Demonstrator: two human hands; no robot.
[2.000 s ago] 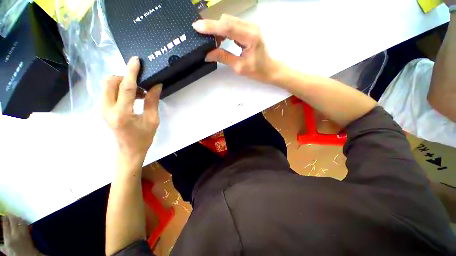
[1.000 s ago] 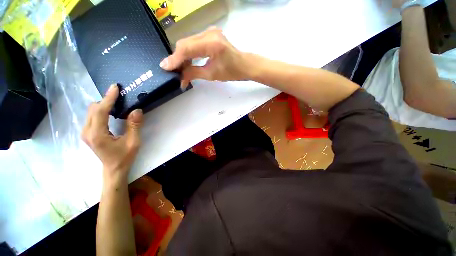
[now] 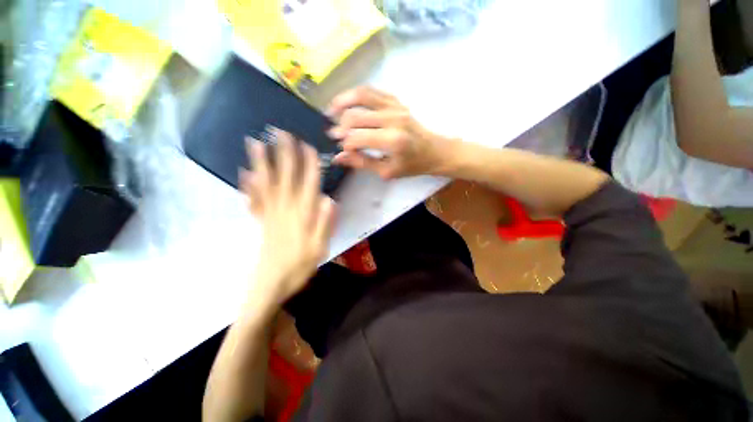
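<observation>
The black box [image 3: 239, 115] lies flat on the white table [image 3: 198, 272], blurred, its tuck flap not seen open. My left hand [image 3: 289, 198] lies over the box's near part with its fingers spread and blurred; it covers most of the lettering. My right hand [image 3: 384, 136] is at the box's right edge, with thumb and curled fingers at the corner. Whether it grips the box is hard to tell.
Behind the box lies a yellow sleeve or box [image 3: 322, 37]; another yellow one [image 3: 111, 66] is at upper left by clear film [image 3: 157, 140]. Black boxes [image 3: 74, 198] stand at left. A dark block [image 3: 31, 387] is lower left. A person's arm [image 3: 702, 91] is at right.
The flap edge that both hands held at the near side is no longer seen open. My left hand has moved from the box's left corner onto its top. The view has shifted.
</observation>
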